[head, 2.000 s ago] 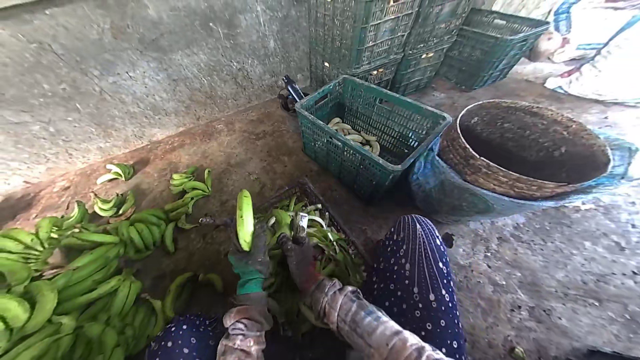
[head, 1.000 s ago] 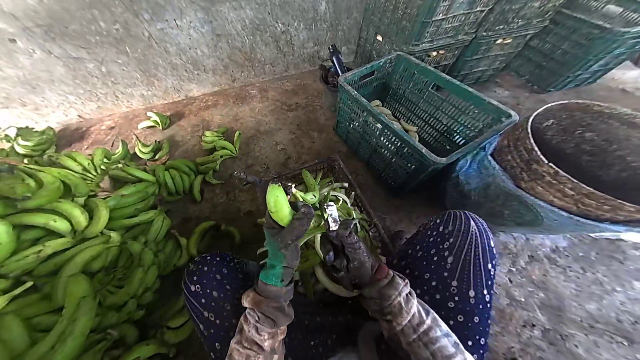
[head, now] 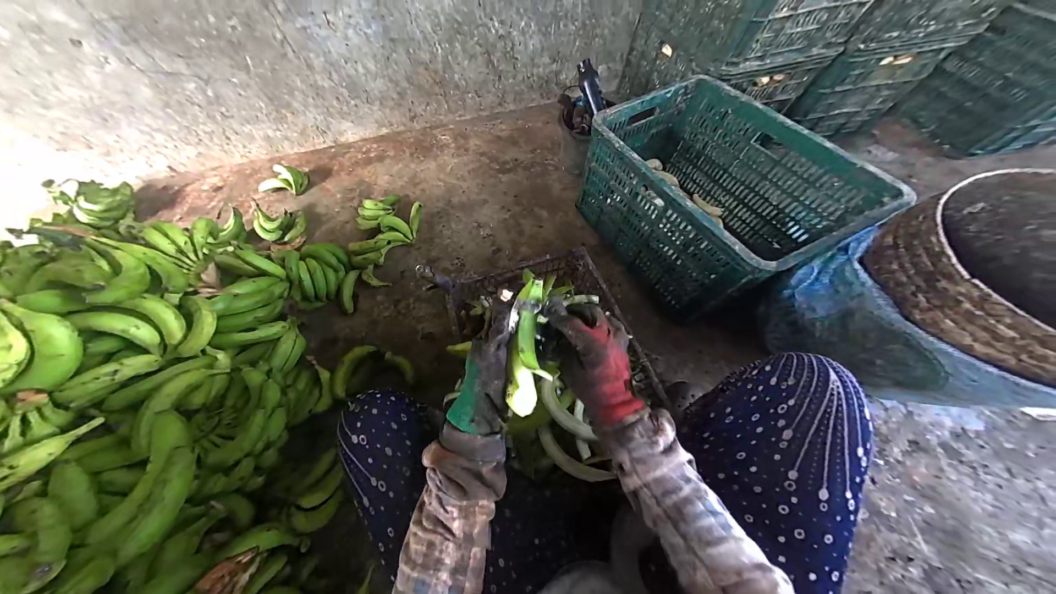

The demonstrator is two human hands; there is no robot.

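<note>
Both my hands are close together over a low dark crate (head: 596,276) between my knees. My left hand (head: 487,371), in a dark glove with a green cuff, grips a green banana whose pale inside shows near my fingertips. A strip of green banana peel (head: 528,346) hangs between the hands, its pale inner side showing. My right hand (head: 596,355), in a dark glove with a red cuff, is closed at the top of that strip; whether it holds a tool is hidden. Curved pale peels (head: 569,462) lie below the hands.
A large heap of green bananas (head: 165,371) covers the floor at left. At right stand a green plastic crate (head: 742,247) holding some peeled bananas and a round woven basket (head: 924,264) on blue netting. Stacked green crates (head: 825,74) and a small bucket (head: 575,144) are behind.
The green banana stood upright above my left hand before; now a peel strip hangs between the hands, which have come together. The view has shifted left.
</note>
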